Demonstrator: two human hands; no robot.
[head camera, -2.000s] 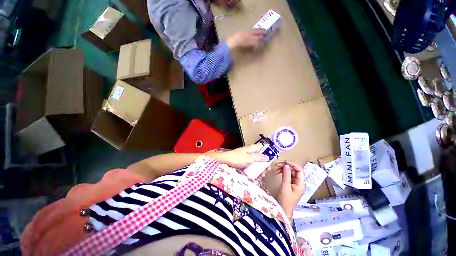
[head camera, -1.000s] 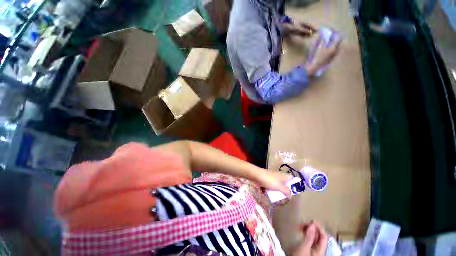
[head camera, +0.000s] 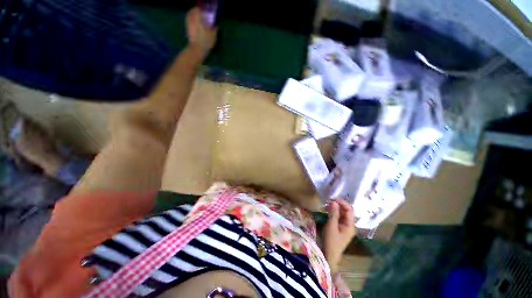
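My left hand (head camera: 201, 30) is stretched far out over the dark green belt near the top edge. It is closed around a lilac object (head camera: 209, 10), likely a mini fan, blurred and partly cut off. My right hand (head camera: 340, 220) is low in front of me with fingers curled, beside a pile of white retail boxes. The nearest retail box (head camera: 378, 195) lies close to its fingertips; whether they touch or hold anything is unclear. Another white box (head camera: 315, 106) lies askew on top at the pile's left side.
The cardboard-covered bench (head camera: 251, 145) runs under my left arm. The dark green conveyor (head camera: 262, 46) lies beyond it. A dark blue openwork basket (head camera: 70, 46) fills the upper left. A blurred hand (head camera: 38, 145) shows at the left. A blue object (head camera: 464, 282) is at lower right.
The view has swung toward the box pile. My left arm has stretched out over the conveyor with the lilac object. The fan at my left hand on the bench is no longer seen there.
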